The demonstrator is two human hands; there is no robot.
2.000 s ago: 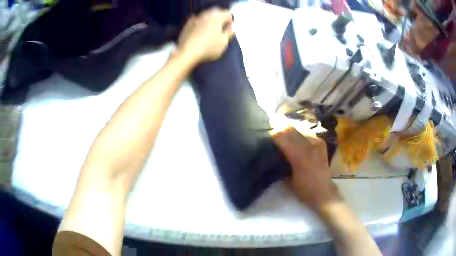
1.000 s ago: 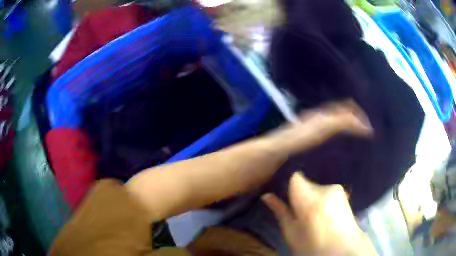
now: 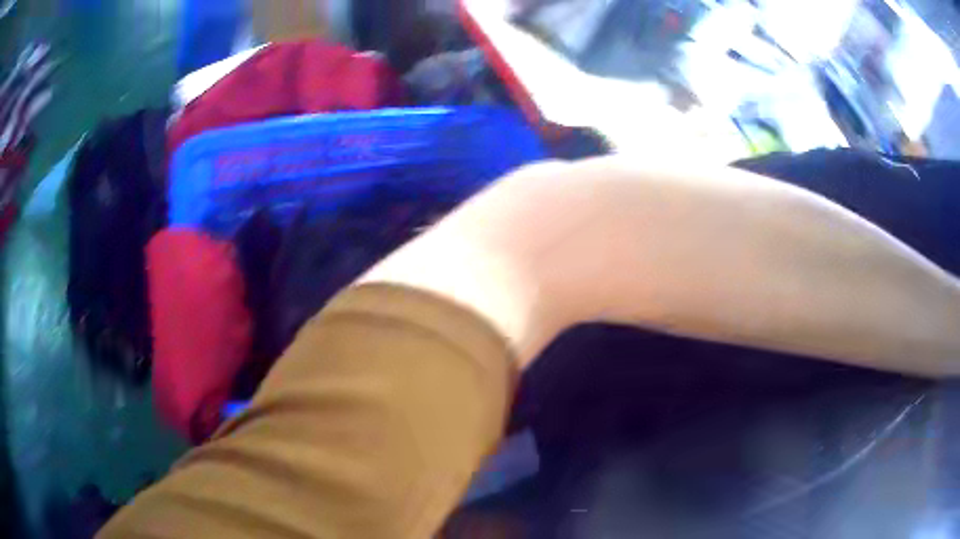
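Note:
A dark garment piece spreads across the lower right and lap, with a thin pale line on it at the lower right. More dark cloth lies beyond my forearm at the right. My left forearm, in a brown sleeve, crosses over the cloth to the right edge. My left hand is cut off by that edge. My right hand is not in the picture. The view is blurred.
A blue plastic crate holding dark cloth stands left of my arm. Red cloth hangs around it, and a black bundle sits at its left. The green floor shows at far left. Bright, blurred items are at the upper right.
The sewing machine left the view as the camera turned left to the crate. My left arm now stretches to the right edge over the dark cloth. Both hands have left the picture.

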